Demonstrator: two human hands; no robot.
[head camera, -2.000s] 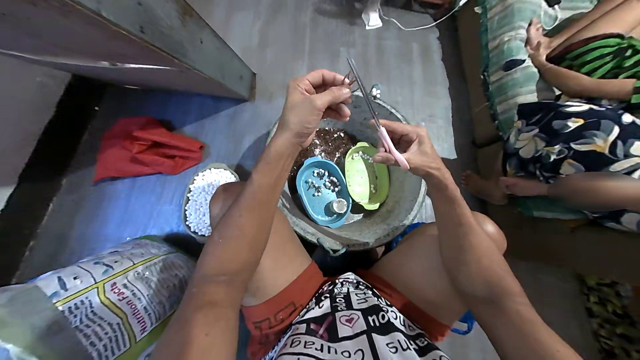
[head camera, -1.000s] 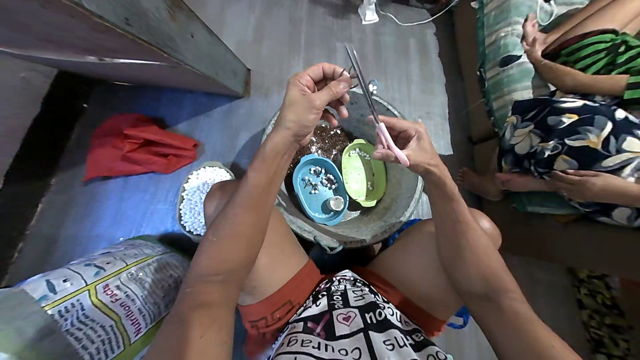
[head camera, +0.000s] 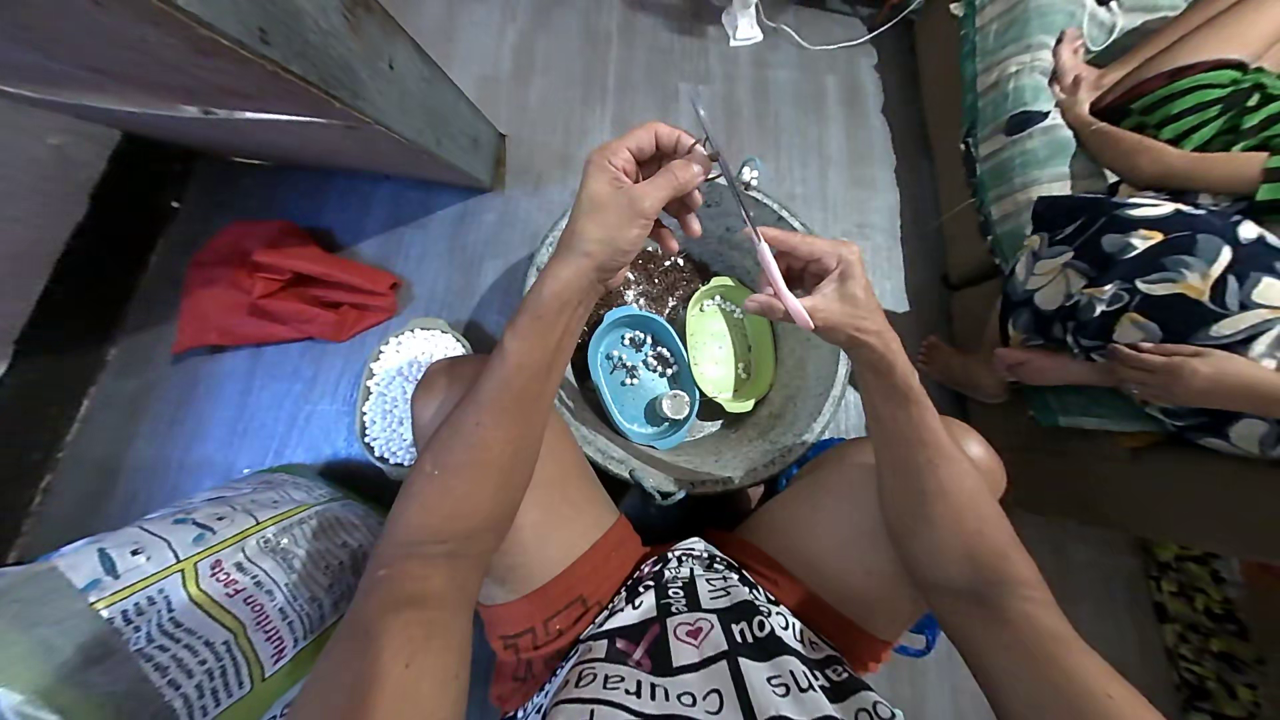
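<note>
Above a round grey metal basin, my left hand pinches a thin dark wire piece, with a small cluster of white beads beside it. Pink-handled scissors are in my right hand; their long narrow blades point up and away, against the piece at my left fingertips. Whether the blades are parted cannot be told. In the basin lie a blue oval dish with beaded clusters and a small round whitish container, a green oval dish with small white beads, and brown loose bits.
Left of the basin stands a bowl of white beads, with a red cloth beyond it and a large printed sack nearer me. A grey wooden furniture edge juts in. Another person's legs are at the right.
</note>
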